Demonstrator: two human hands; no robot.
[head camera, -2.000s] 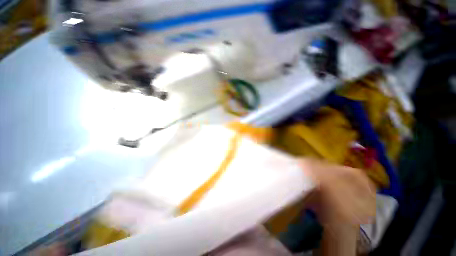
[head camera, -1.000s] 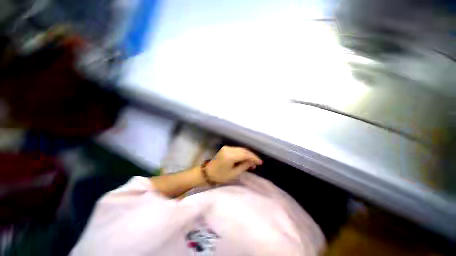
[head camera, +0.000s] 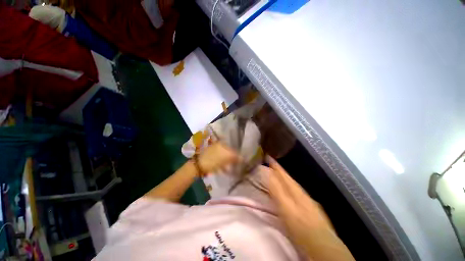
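A bundle of pale cloth with mustard bits lies at my lap, below the table's front edge. My left hand, with a bracelet at the wrist, is over the near left part of the bundle. It is blurred, and whether its fingers grip cloth cannot be told. My right hand is at my lap just right of the bundle, fingers pointing up toward it. It is also blurred, and its grip cannot be told.
The white table with a ruler-marked front edge spans the right. A white board with mustard scraps is beyond the bundle. A dark blue crate stands on the green floor at left. Red cloth lies upper left.
The view has swung from the machine and pale panel to the left and the lap. My left hand is now over the bundle. My right hand, out of view one second ago, is visible.
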